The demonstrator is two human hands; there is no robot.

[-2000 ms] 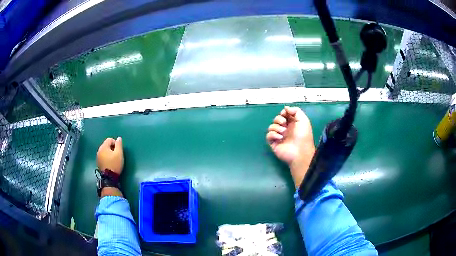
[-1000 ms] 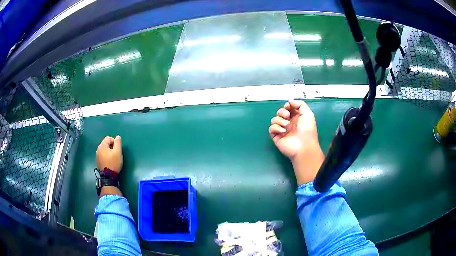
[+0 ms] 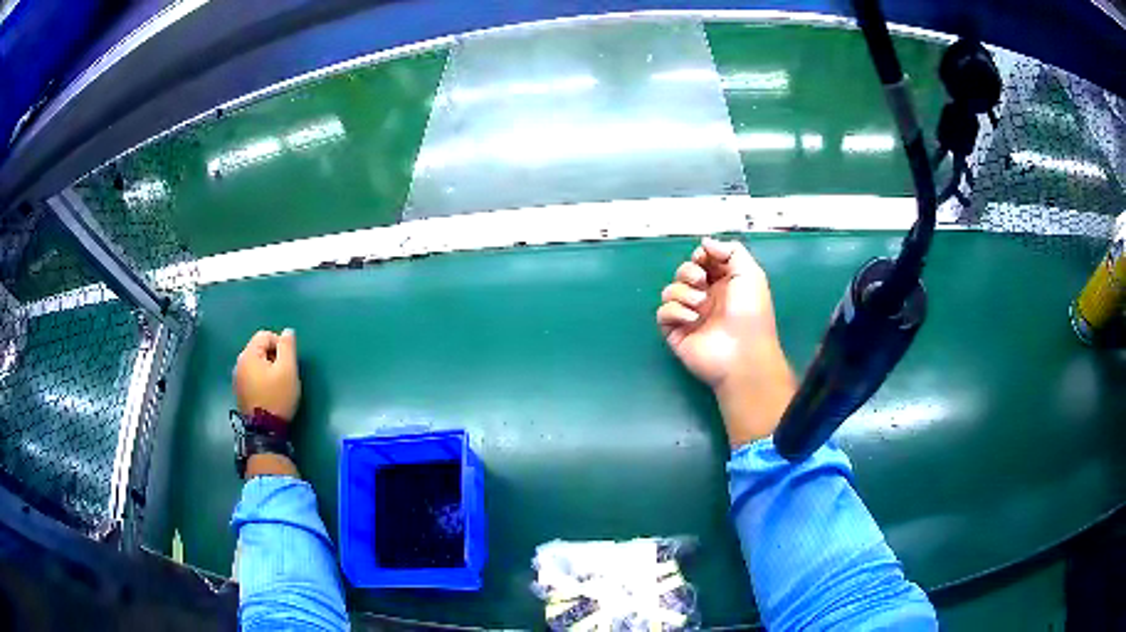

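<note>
My left hand [image 3: 267, 374] rests on the green mat at the left, fingers curled, with a dark red and black band on the wrist. My right hand [image 3: 722, 314] lies on the mat right of centre, palm partly up, fingers loosely curled, nothing seen in it. The blue bin [image 3: 352, 512] with small dark screws inside stands right of my left forearm. The crumpled support pad [image 3: 615, 583] lies at the near edge between my forearms. The black electric screwdriver [image 3: 852, 358] hangs tilted over my right forearm, not held.
The black screwdriver cable [image 3: 908, 136] comes down from the top right, beside a round black knob [image 3: 969, 74]. A yellow can [image 3: 1099, 296] stands at the right edge. A mesh-sided frame [image 3: 136, 420] is at the left. A white rail [image 3: 568, 225] runs along the mat's far edge.
The hanging screwdriver has swung to the right and its cable with it. The view has shifted slightly. Both hands stay in place on the mat.
</note>
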